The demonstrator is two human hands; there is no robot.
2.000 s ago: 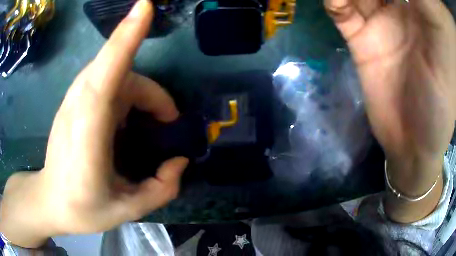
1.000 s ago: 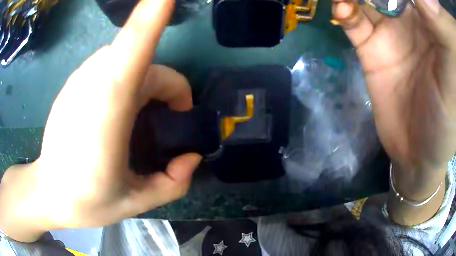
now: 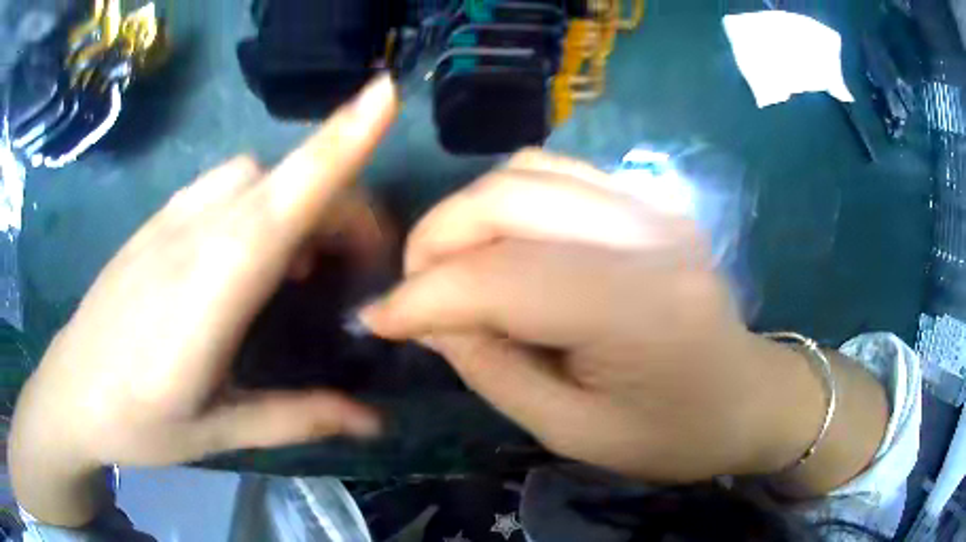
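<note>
My left hand (image 3: 180,328) is at the left, blurred, its fingers and thumb apart around a dark area where a black display module (image 3: 297,339) seems to lie. Whether the fingers touch it is not clear. My right hand (image 3: 604,318) reaches across the middle, palm down. Its thumb and finger pinch a small pale, shiny piece (image 3: 360,324), perhaps film, over the module. The dark fixture and the module's orange tail are hidden behind my right hand.
A stack of modules (image 3: 493,106) with teal tabs and orange tails stands at the top middle. A stack of black pieces (image 3: 318,64) is left of it. Loose modules (image 3: 90,74) lie upper left, a white cloth or paper (image 3: 789,55) upper right. Shiny clear film (image 3: 731,206) shows past my right hand.
My right hand has come down from the upper right to the middle, over the module. My left finger and thumb look wider apart. The view has shifted, showing more of the stacks.
</note>
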